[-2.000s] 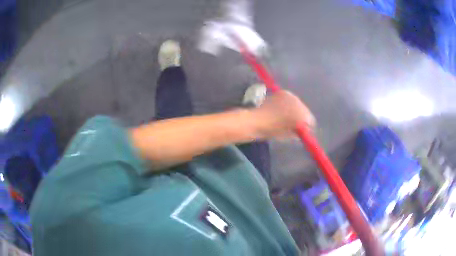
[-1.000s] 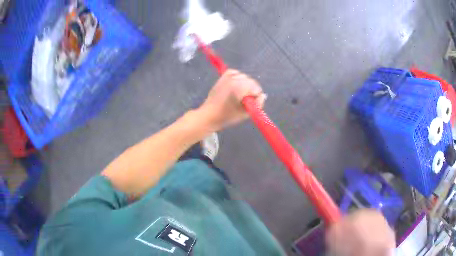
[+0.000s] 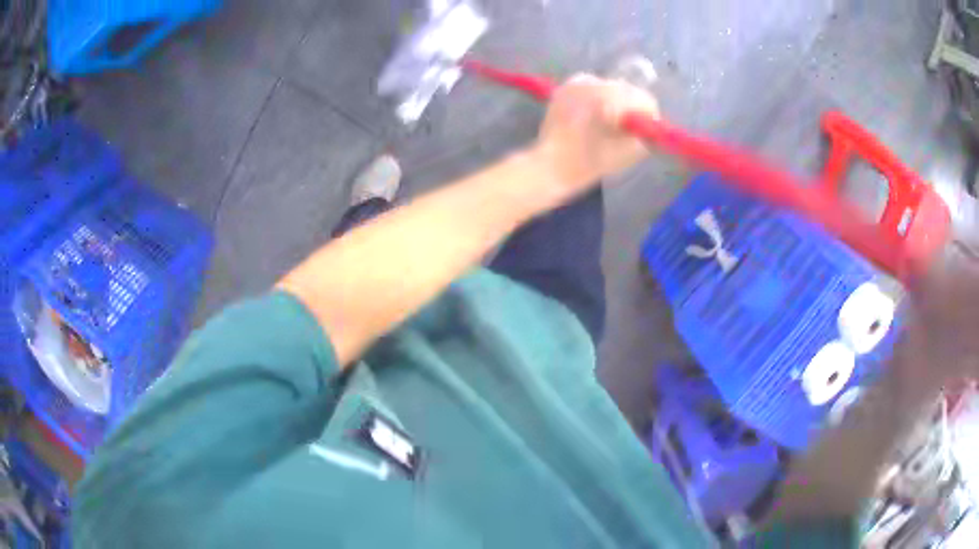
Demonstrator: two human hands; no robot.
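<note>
The red broom pole (image 3: 730,163) runs slantwise from the upper middle to the right side. Its ragged white head (image 3: 435,56) is on the grey floor at the top, slightly blurred. My left hand (image 3: 596,129) is shut around the pole near the head end. My right hand (image 3: 945,306) is dark and badly blurred at the right edge, around the pole's upper end; its fingers cannot be made out.
A blue crate (image 3: 762,306) with white rolls stands at right, beside a red stool (image 3: 912,204) and a blue-purple stool (image 3: 714,456). Another blue crate (image 3: 140,279) stands at left. A light-blue object (image 3: 123,32) is at top left. My shoe (image 3: 377,180) is on the floor.
The pole has swung flatter. Both hands have moved up and to the right in view. The right-hand crate appears closer, and the left crate sits lower.
</note>
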